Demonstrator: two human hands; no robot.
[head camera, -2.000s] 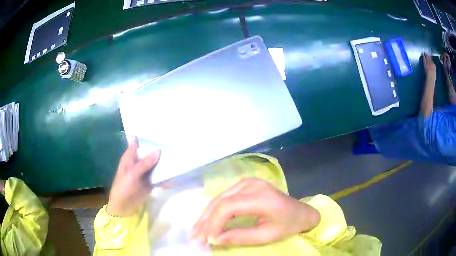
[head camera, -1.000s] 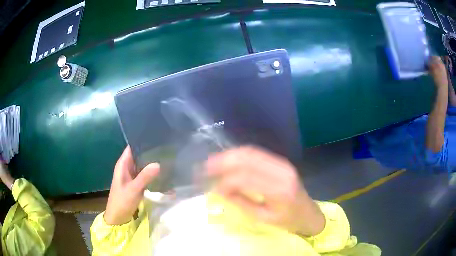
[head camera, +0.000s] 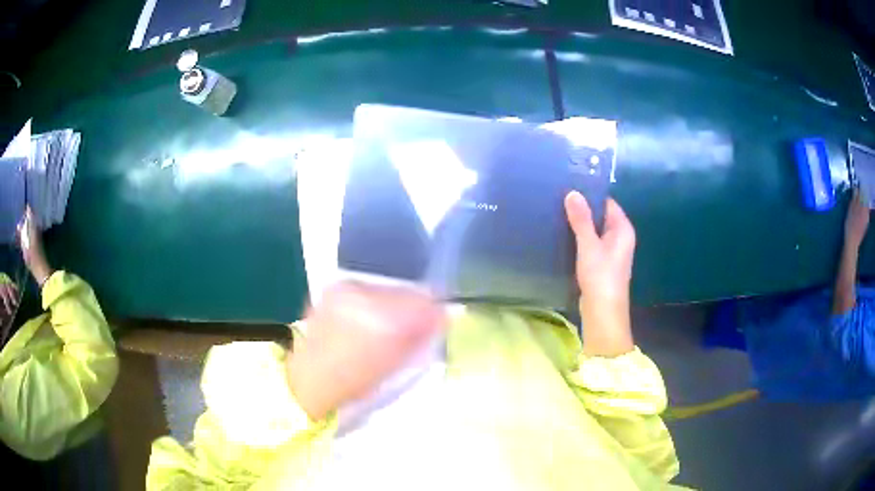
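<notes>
A dark grey tablet (head camera: 518, 240), back side up with camera bump at its upper right corner, is held tilted in front of me. My right hand (head camera: 604, 259) grips its right edge, thumb on the back. Shiny clear film (head camera: 441, 254) lies over the tablet's left and middle part and hangs below its lower edge. My left hand (head camera: 369, 336) is blurred at the tablet's lower left, by the film; its grip cannot be told. White sheets (head camera: 319, 206) lie on the green bench, partly hidden behind the tablet.
A small bottle (head camera: 205, 88) stands at upper left. Tablets on white sheets (head camera: 672, 21) lie along the far strip. A blue tray (head camera: 815, 175) is at right near a person in blue (head camera: 811, 350). At left, a person in yellow (head camera: 59, 369) reaches to a sheet bundle (head camera: 53, 182).
My right hand has taken hold of the tablet's right edge. My left hand has left its earlier grip and is blurred lower down. White sheets now show behind the tablet. The view has shifted.
</notes>
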